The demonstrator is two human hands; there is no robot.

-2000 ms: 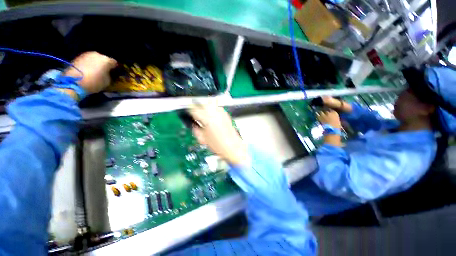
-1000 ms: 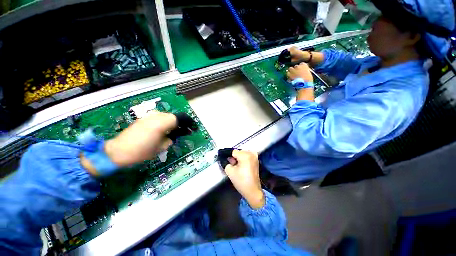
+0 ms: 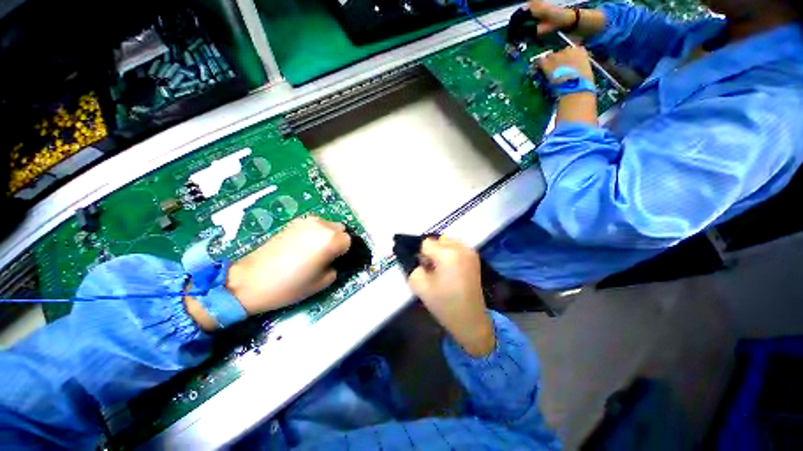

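Observation:
A large green circuit board [image 3: 132, 207] with white irregular patches and printed circles lies on the conveyor in front of me. My left hand [image 3: 295, 264], with a blue wrist strap and black finger cots, is low over the board's near right corner. Its fingertips point away and are mostly hidden, so I cannot tell what they hold. My right hand [image 3: 445, 273] is beside that corner, above the near rail. Its black-covered fingertips are pinched together; whether a small part is between them cannot be seen.
Yellow parts [image 3: 60, 141] and grey-green parts [image 3: 180, 75] lie in black bins behind the far rail. A pale panel [image 3: 409, 163] shows between the boards. At the right, a person in a blue smock [image 3: 669, 150] works over another green board [image 3: 484, 84].
The view has shifted. My left hand has moved down to the board's near right corner, uncovering the white patches. My right hand stays near that corner with fingers pinched.

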